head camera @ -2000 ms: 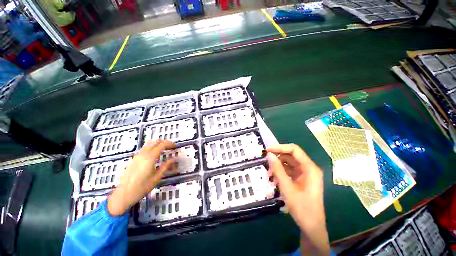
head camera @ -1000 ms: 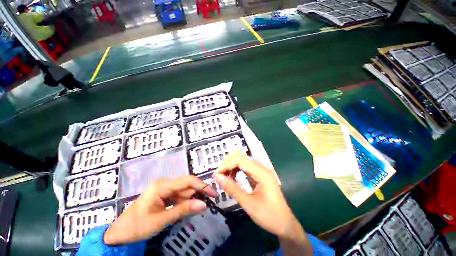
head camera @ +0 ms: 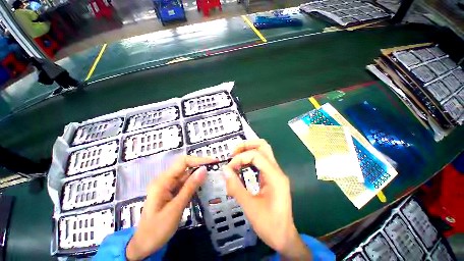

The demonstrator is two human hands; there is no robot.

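Observation:
A silver-grey slotted phone frame [head camera: 224, 214] hangs nearly upright in front of the tray's lower right part. My left hand [head camera: 170, 201] pinches its top left end between thumb and fingers. My right hand [head camera: 262, 191] has thumb and fingertips at the top right end of the same frame. Any small piece between the fingertips is too small to tell. The blister tray [head camera: 147, 173] holds several like frames in its compartments, and one middle compartment shows bare plastic. My hands and the held frame hide part of the lower right compartments.
A cream adhesive sheet [head camera: 336, 153] lies over a blue die-cut sheet [head camera: 374, 171] on the right. Dark blue film [head camera: 384, 135] lies beyond them. Stacked full trays [head camera: 432, 76] stand far right, more [head camera: 407, 237] below the bench edge. A conveyor belt [head camera: 285, 66] runs behind; a person [head camera: 30, 23] sits far left.
The frame has left its tray compartment and is held in front. Since one second ago it has been raised and turned more upright, and both hands have closed in at its top end. The view has shifted.

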